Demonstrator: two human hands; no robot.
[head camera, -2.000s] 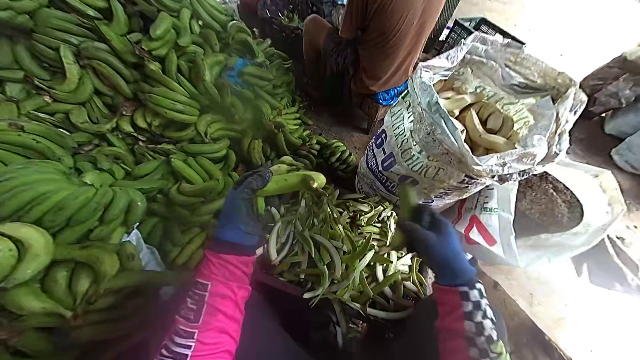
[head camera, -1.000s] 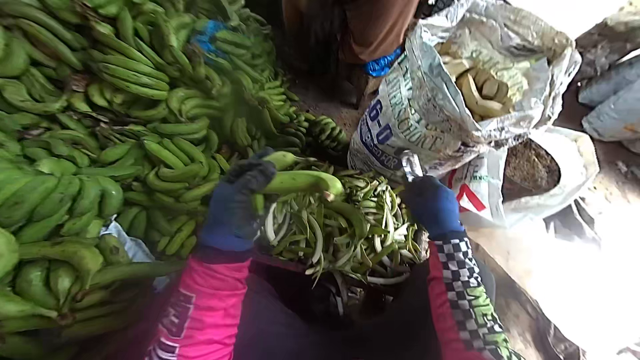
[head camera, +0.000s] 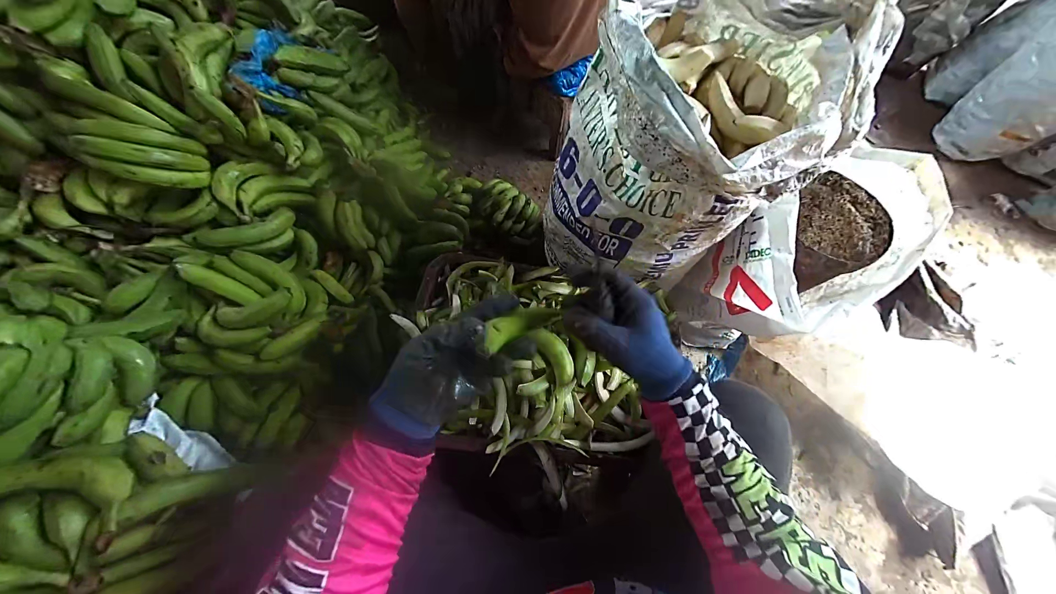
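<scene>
My left hand (head camera: 450, 355), in a dark blue glove, is closed around a green banana (head camera: 516, 328) above a crate of peels. My right hand (head camera: 623, 322), gloved alike, is at the banana's other end with its fingers bent; whether it holds a tool is hidden by blur. Long green and pale peels (head camera: 569, 388) fill the dark crate (head camera: 474, 443) below both hands. Behind my right hand stands a tall printed sack (head camera: 635, 165) holding peeled bananas (head camera: 738, 99).
A large heap of green bananas (head camera: 247, 280) spreads on the left, with blue plastic (head camera: 264, 66) on it. A white sack (head camera: 907, 223) with brown granular contents stands right. Part of a person (head camera: 553, 33) shows behind. Grey bags (head camera: 998, 91) lie at the upper right.
My right hand has moved left to meet the banana near my left hand. A second ago the hands were apart, and a tool with a pale or shiny part showed in my right hand.
</scene>
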